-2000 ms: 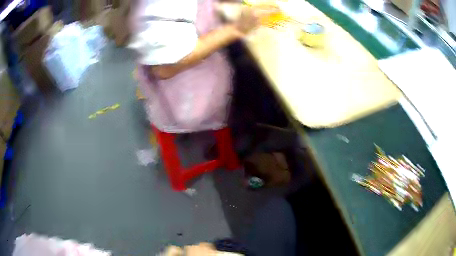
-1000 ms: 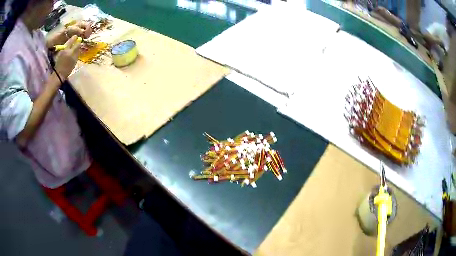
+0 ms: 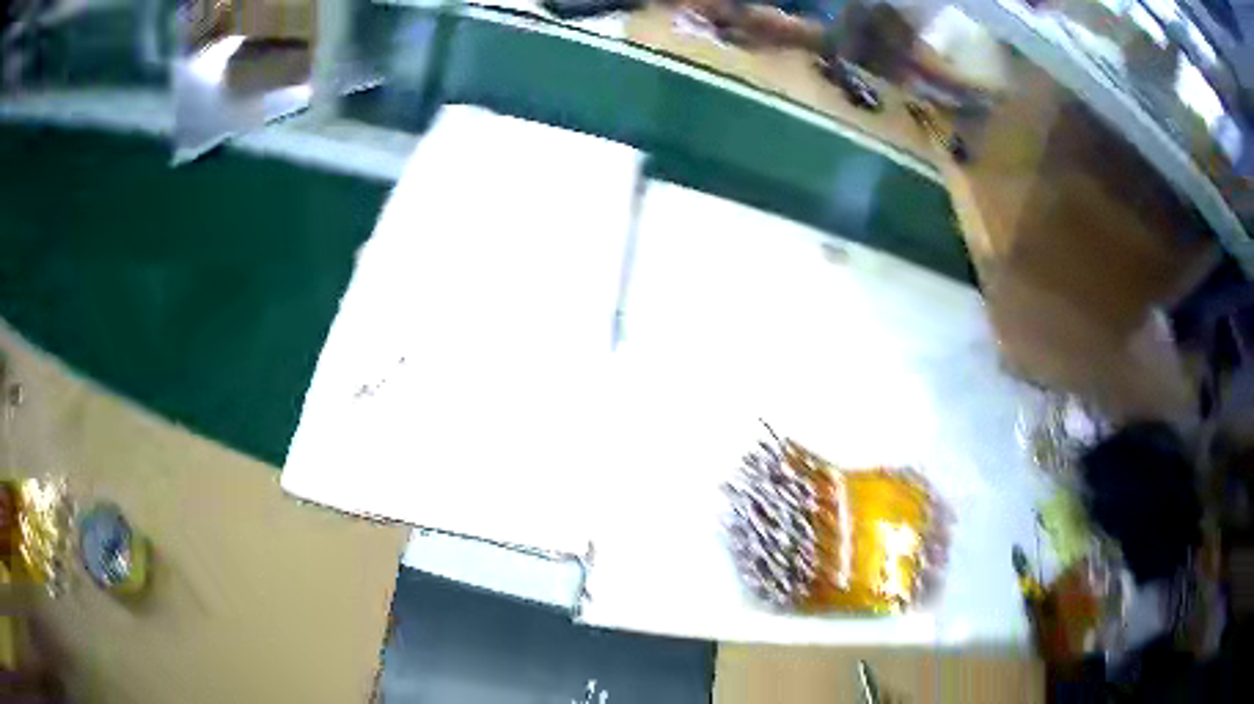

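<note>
No hand of mine is in the picture. A fanned stack of amber flexible circuit panels (image 3: 880, 539) with bristling dark and white leads lies on the white board (image 3: 674, 413), right of centre. Below it, a thin metal tip (image 3: 866, 681), which looks like the soldering iron's, shows at the bottom edge; its handle is out of frame. A few white plugs of the connector leads (image 3: 591, 693) show on the black mat (image 3: 530, 640) at the bottom edge. The picture is blurred.
A tip-cleaning tin (image 3: 110, 550) stands on brown cardboard (image 3: 248, 578) at left, with another amber panel (image 3: 25, 530) beside it. Green bench surface (image 3: 179, 289) lies behind. A person's arms (image 3: 770, 25) show at the top. A dark round object (image 3: 1141, 495) and blurred clutter are at right.
The view has swung up and right. The panel stack now lies lower in view. The lead heap and soldering iron have mostly dropped out at the bottom, and the neighbouring worker is mostly out of view.
</note>
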